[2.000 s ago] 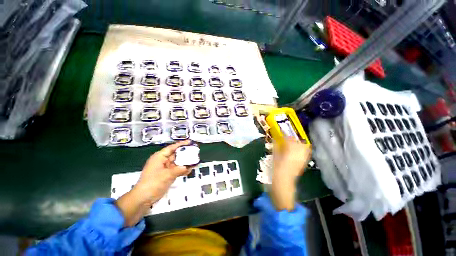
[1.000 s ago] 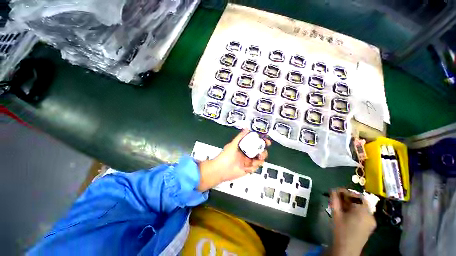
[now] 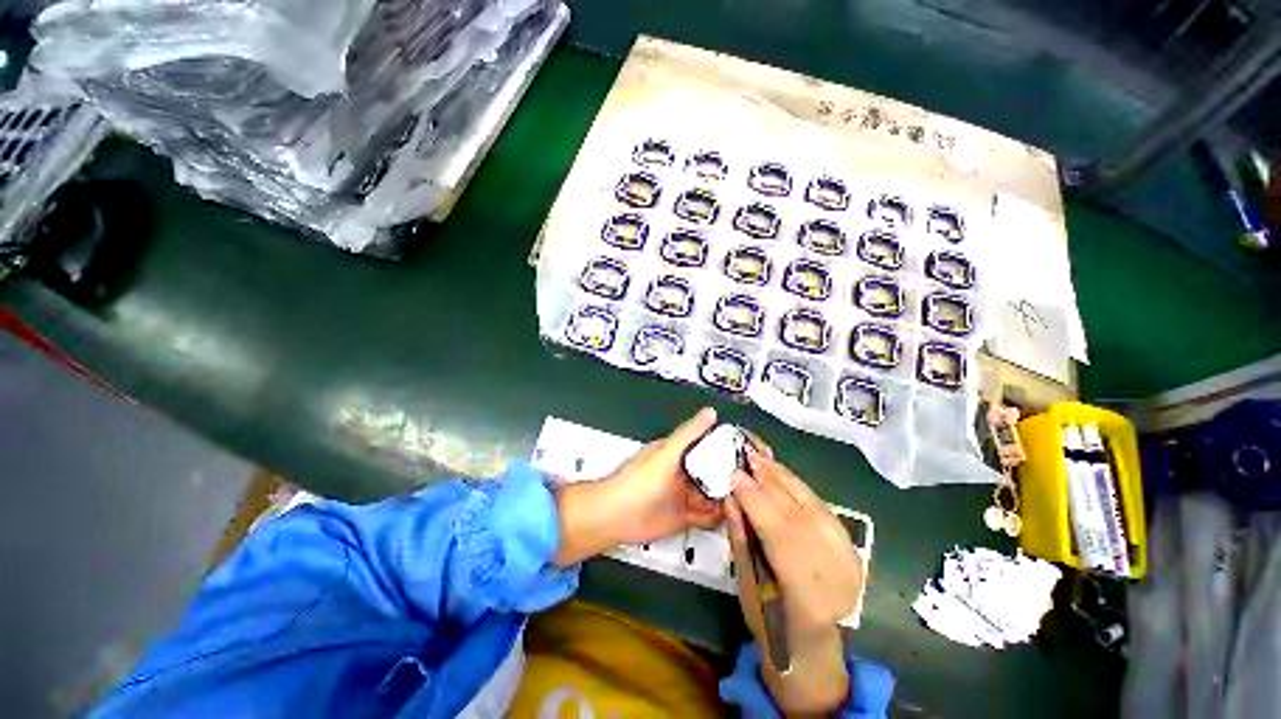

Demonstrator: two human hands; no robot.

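My left hand (image 3: 644, 495) holds a small housing (image 3: 715, 461) with a white face up, above the white die-cut strip (image 3: 568, 447). My right hand (image 3: 804, 551) meets it from the right, fingertips at the white face, and holds a thin dark tool like tweezers (image 3: 766, 597) like a pen. The tool's tip is hard to make out at the housing's edge. The hands cover much of the strip. Behind them a translucent parts tray (image 3: 916, 438) carries rows of dark-rimmed housings.
A tan board (image 3: 787, 87) lies under the tray. A yellow bin (image 3: 1038, 485) with white pens stands right, a pinkish charm (image 3: 1003, 436) beside it. Loose white liners (image 3: 989, 597) lie in front. Film-wrapped trays (image 3: 302, 120) are at left. A blue-purple round object (image 3: 1247, 457) is at the far right.
My right hand has moved left from the white liner heap to the housing, and the tool now shows in it. The housing sits slightly lower in view in my left hand.
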